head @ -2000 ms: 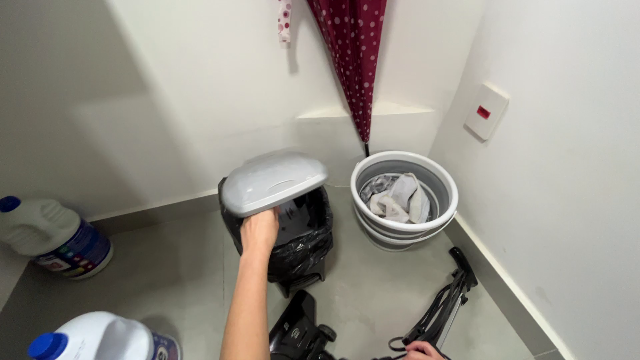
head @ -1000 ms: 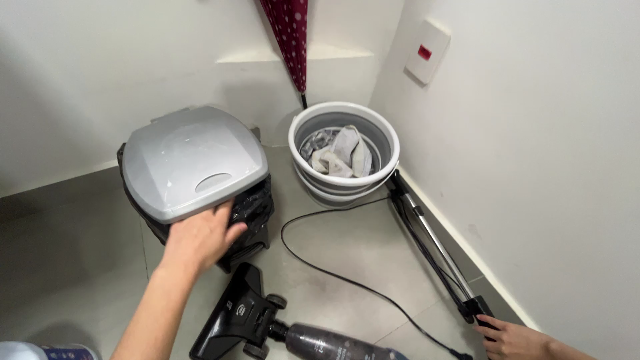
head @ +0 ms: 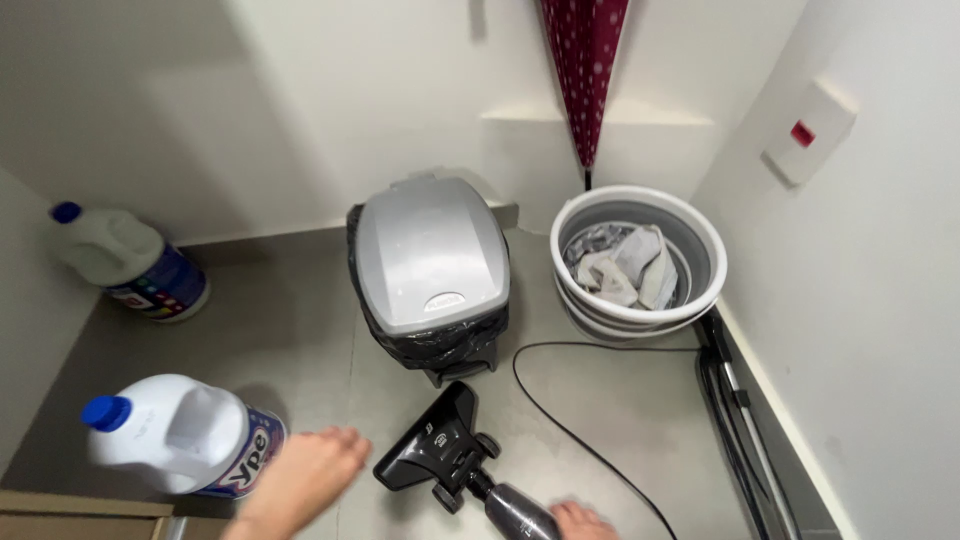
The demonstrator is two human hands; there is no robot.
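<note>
My left hand (head: pixel 319 469) is low in the view, beside a white plastic jug with a blue cap (head: pixel 180 431); its fingers look curled and blurred, and any contact with the jug is unclear. At the bottom edge, my right hand (head: pixel 581 521) touches or is close to the dark body of a stick vacuum cleaner (head: pixel 517 514); its grip is partly out of frame. The vacuum's black floor head (head: pixel 435 442) lies on the tiles, in front of a pedal bin with a grey lid (head: pixel 431 255), lowered over a black bin liner (head: pixel 442 345).
A white and grey bucket (head: pixel 637 311) holds cloths (head: pixel 630 270). A polka-dot umbrella (head: pixel 585 75) hangs behind. Another jug (head: pixel 127 255) stands at left. A black cord (head: pixel 577 439) crosses the floor to a metal tube (head: pixel 761 461) along the right wall.
My left hand has left the bin lid, which was raised two seconds ago and is lowered now. My right hand has moved off the tube by the right wall to beside the vacuum body.
</note>
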